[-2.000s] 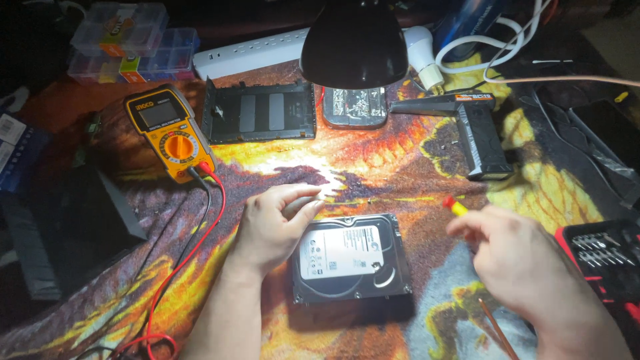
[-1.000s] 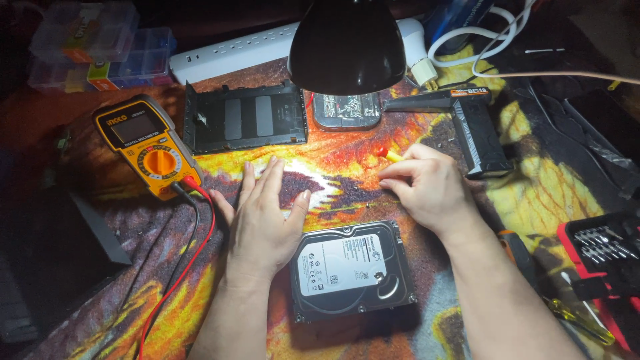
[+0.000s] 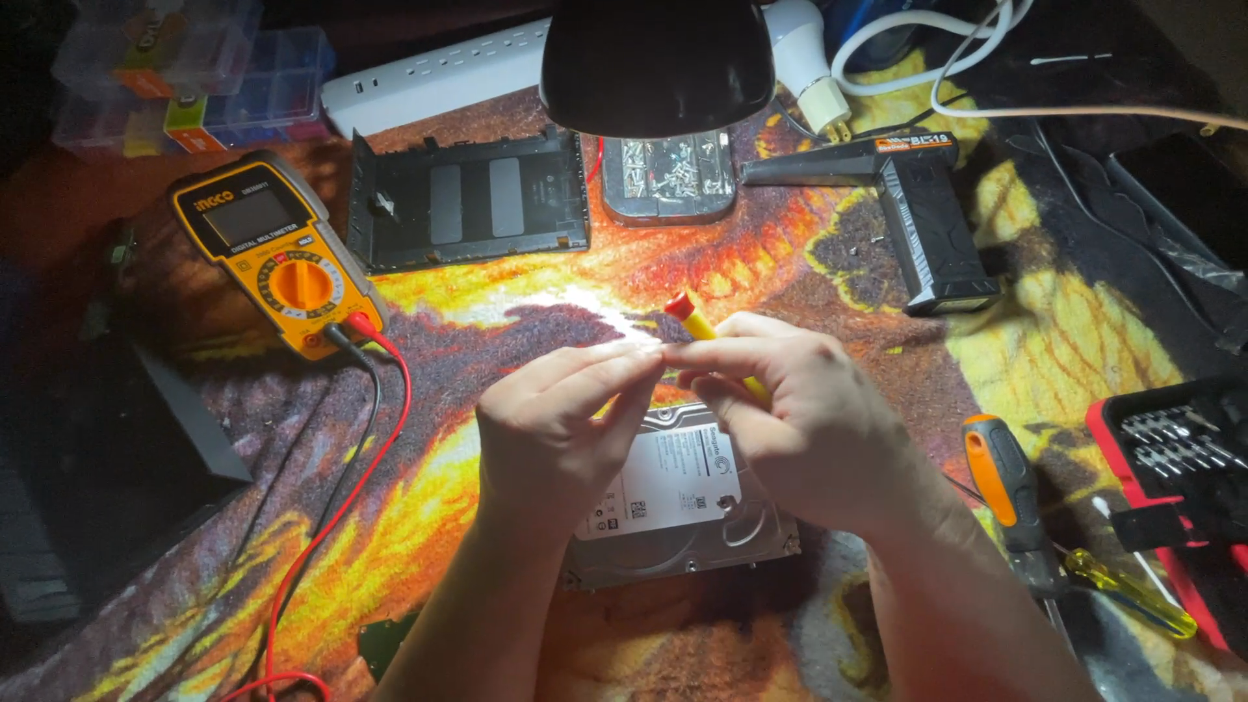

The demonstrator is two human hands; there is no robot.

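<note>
My right hand (image 3: 790, 400) holds a small yellow tool with a red end (image 3: 694, 317), perhaps a screwdriver; the rest of it is behind my fingers. The fingertips of my left hand (image 3: 575, 409) are pinched together and meet my right fingertips; whether something tiny is between them cannot be seen. Both hands are above a silver hard disk drive (image 3: 682, 478) with a white label, lying flat on the patterned cloth and partly covered by them. Behind the hands lie a black plastic enclosure cover (image 3: 468, 205) and a black tray of small screws (image 3: 673, 175).
An orange digital multimeter (image 3: 292, 263) with red and black leads lies at left. A black lamp head (image 3: 658, 68) hangs at top centre. Right are a black battery charger (image 3: 936, 234), an orange-handled screwdriver (image 3: 999, 468), a yellow-handled screwdriver (image 3: 1131, 590) and a red-edged bit case (image 3: 1111, 439).
My two hands, apart one second ago, have come together at the fingertips over the drive. The left fingers, spread on the cloth then, are now raised and pinched. The yellow tool stays in my right hand.
</note>
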